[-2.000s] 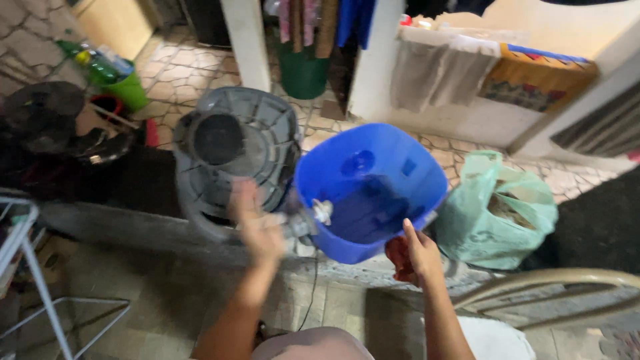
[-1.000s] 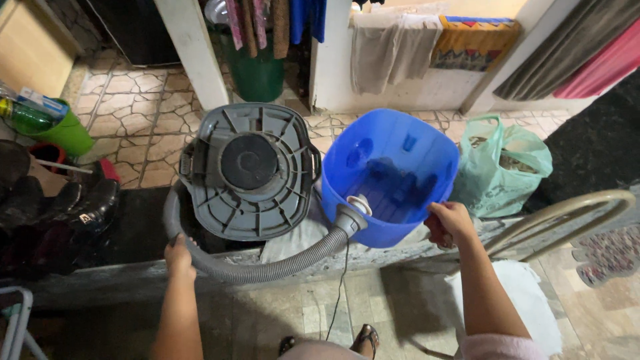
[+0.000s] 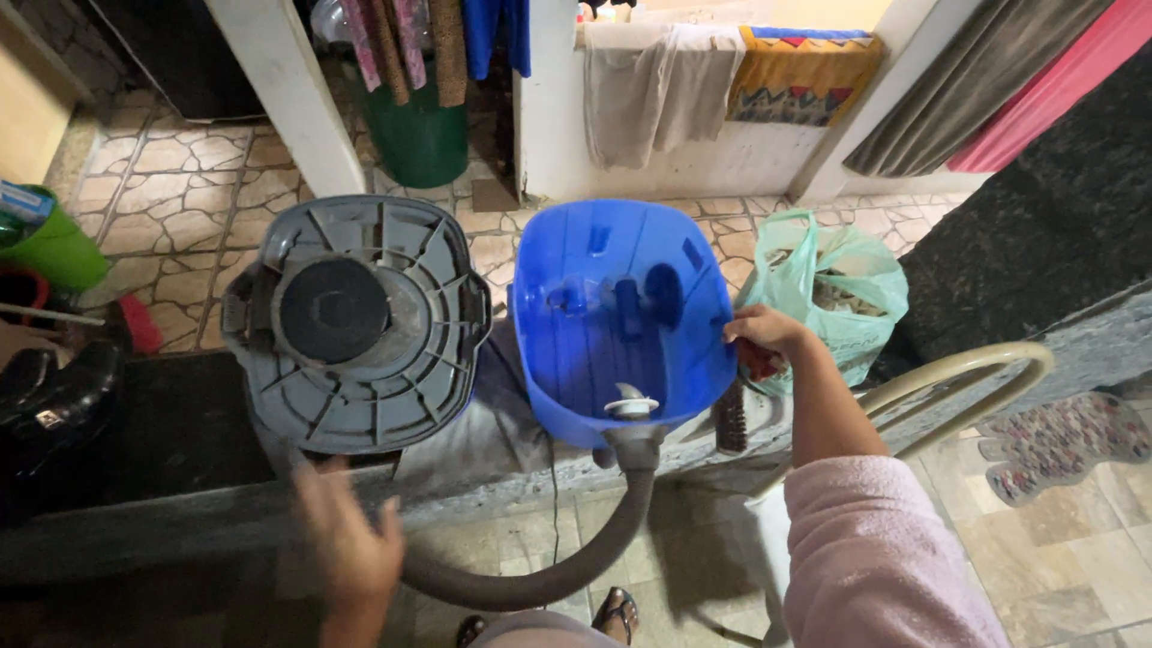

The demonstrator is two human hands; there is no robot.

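Note:
A blue plastic tub (image 3: 594, 360), open at the top, sits on the ledge in the middle. My right hand (image 3: 765, 337) grips its right rim, with something dark red under the fingers. A grey corrugated hose (image 3: 540, 585) joins a white fitting (image 3: 632, 407) at the tub's near wall and curves down to the left. My left hand (image 3: 351, 531) is blurred, near the hose's far left part; whether it touches the hose cannot be told. Just beyond that hand lies a grey ribbed plastic vacuum head (image 3: 414, 360) with a round black centre. A brush (image 3: 732, 418) is beside the tub.
Right of the tub stands a green plastic bag (image 3: 837, 288) with debris inside. A tubular chair frame (image 3: 972, 355) is at the right. Black boots (image 3: 63, 414) and a lime green bucket (image 3: 67, 252) are at the left. A thin cable (image 3: 554, 504) hangs down the ledge.
The hose, which ran leftward across the ledge front from my left hand a second ago, now hangs in a low curve below the tub. My right hand stays at the tub's right rim.

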